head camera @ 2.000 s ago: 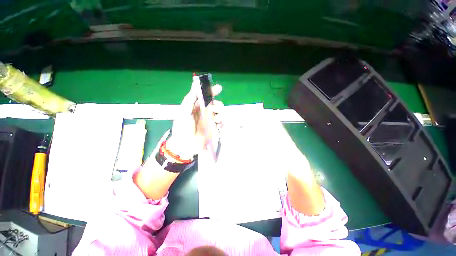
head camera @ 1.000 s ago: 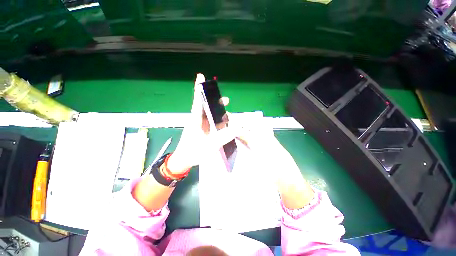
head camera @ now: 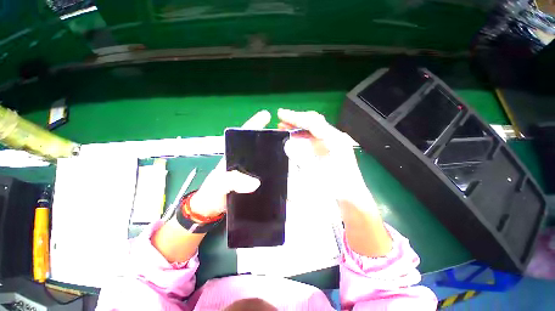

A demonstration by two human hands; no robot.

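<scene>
A smartphone (head camera: 258, 212) is held over white paper (head camera: 310, 243) at the centre, its glossy black front face up and its long sides running nearly front to back. My left hand (head camera: 228, 182) grips its left side, with the thumb lying on the screen and fingers partly hidden behind it. My right hand (head camera: 316, 146) is at the phone's upper right corner, fingertips at the edge; glare washes out its details. The back of the phone is hidden.
A black compartmented tray (head camera: 420, 164) with dark phones in some pockets stands at right. At left are a record sheet (head camera: 91, 212), an orange-handled screwdriver (head camera: 41, 243), a white-yellow pad (head camera: 149, 193) and a thin silver stick (head camera: 182, 191). A small unit (head camera: 58, 114) lies on the green strip.
The phone has turned from an edge-on, tilted pose to show its full black front and has come nearer. My left thumb now lies on the screen; my right hand has moved up to its top corner.
</scene>
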